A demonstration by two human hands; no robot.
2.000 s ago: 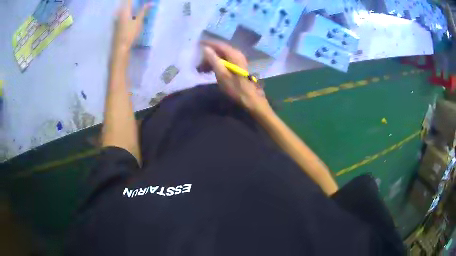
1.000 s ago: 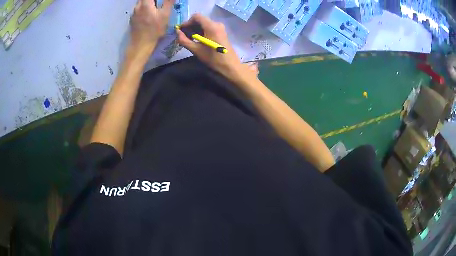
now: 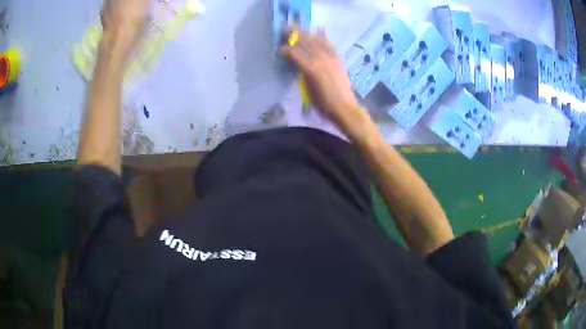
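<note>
My right hand [image 3: 321, 74] holds a slim yellow pen-like tool [image 3: 304, 91] and touches the lower end of a light blue retail box [image 3: 292, 16] at the top centre. That box is cut off by the top edge. My left hand [image 3: 125, 19] is blurred at the top edge, over a yellowish label sheet [image 3: 138, 58]. Its fingers are partly cut off, and I cannot tell whether it grips the sheet. More light blue retail boxes [image 3: 421, 90] with dark pictures lie overlapping to the right of my right hand.
The white, ink-stained worktable [image 3: 199, 96] spans the top. An orange and yellow roll-like item [image 3: 9, 69] sits at the far left. Rows of retail boxes [image 3: 498, 71] stand at the right. Brown cartons [image 3: 530, 260] are piled on the green floor [image 3: 427, 186] at the lower right.
My left hand has left the blue box and moved left to the label sheet. My right hand remains at the box with the yellow tool. The view has shifted, showing more of the table.
</note>
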